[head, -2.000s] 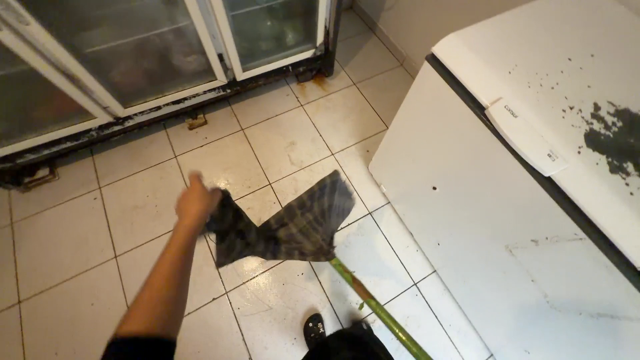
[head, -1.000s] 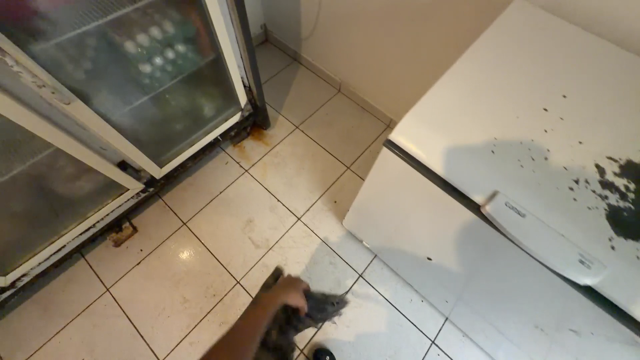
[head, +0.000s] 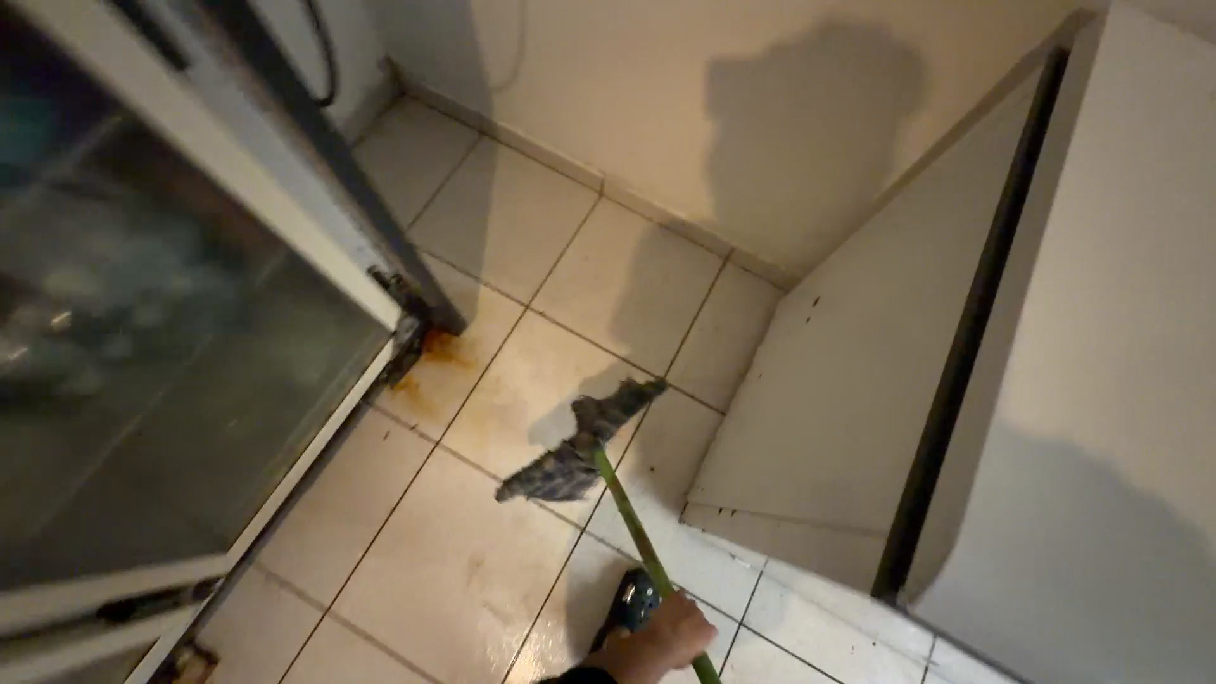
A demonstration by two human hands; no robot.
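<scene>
My left hand (head: 673,631) is closed around a green pole (head: 635,532) near the bottom of the view; the arm comes in from the lower left in a dark sleeve. The pole slants up and to the left. At its far end a dark grey, patterned cloth (head: 560,470) lies spread on the tiled floor, covering whatever is under it. A dark shoe (head: 635,600) stands just left of the pole, close to my left hand. My right hand is out of view.
A glass-doored fridge (head: 190,380) stands at the left, with rusty stains (head: 442,350) by its lower corner. A white chest freezer (head: 836,380) stands at the right. A wall (head: 608,85) with a tiled skirting (head: 665,223) closes off the back.
My left hand held the cloth one second ago; now it grips the pole, and the cloth lies on the floor. The view has moved towards the back wall.
</scene>
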